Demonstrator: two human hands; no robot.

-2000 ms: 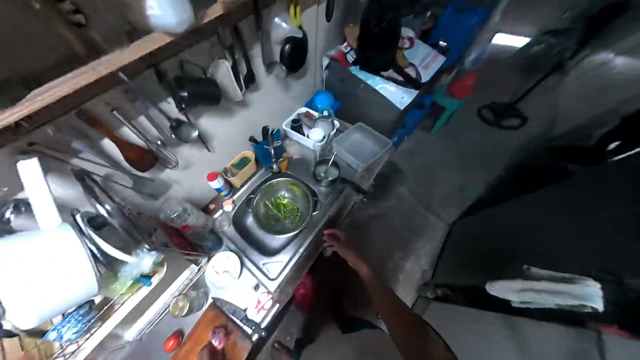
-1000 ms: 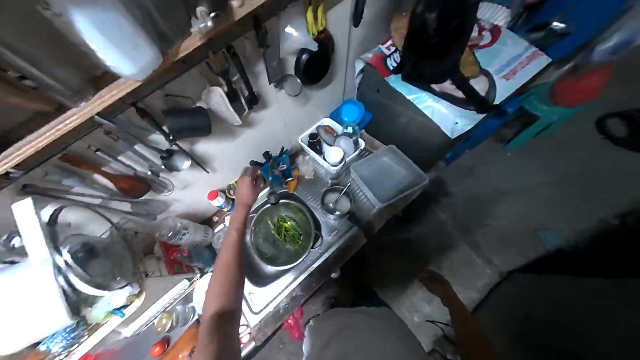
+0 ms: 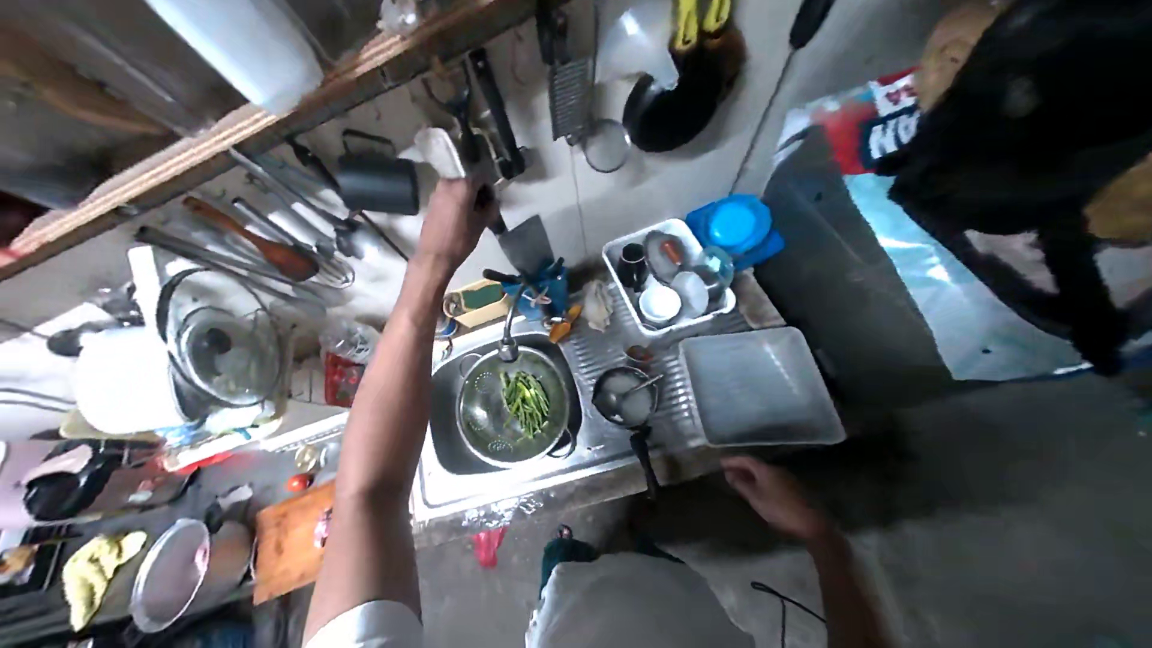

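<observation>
My left hand (image 3: 459,220) is raised to the wall rack, closed on the black handle of a turner (image 3: 526,245) whose flat blade points down towards the blue utensil holder (image 3: 543,292). A whitish utensil head (image 3: 438,151) is just above the hand. Below, a steel colander (image 3: 481,418) with green vegetable pieces (image 3: 526,402) sits in the sink basin (image 3: 441,450), under the faucet (image 3: 509,349). My right hand (image 3: 765,490) hangs low by the counter's front edge, near the grey plastic tray (image 3: 760,387), its fingers loosely bent with nothing seen in them.
A small saucepan (image 3: 625,396) stands on the drainboard, its handle past the counter edge. Behind it is a white basin (image 3: 670,270) of cups and bowls. Pans (image 3: 679,108) and other utensils hang on the wall below a wooden shelf (image 3: 225,135). An orange cutting board (image 3: 288,544) lies lower left.
My left hand has gone from the cutting board to beside the faucet, then up to the hanging utensils, now with a turner. My right hand has moved from the sink's front edge to below the tray.
</observation>
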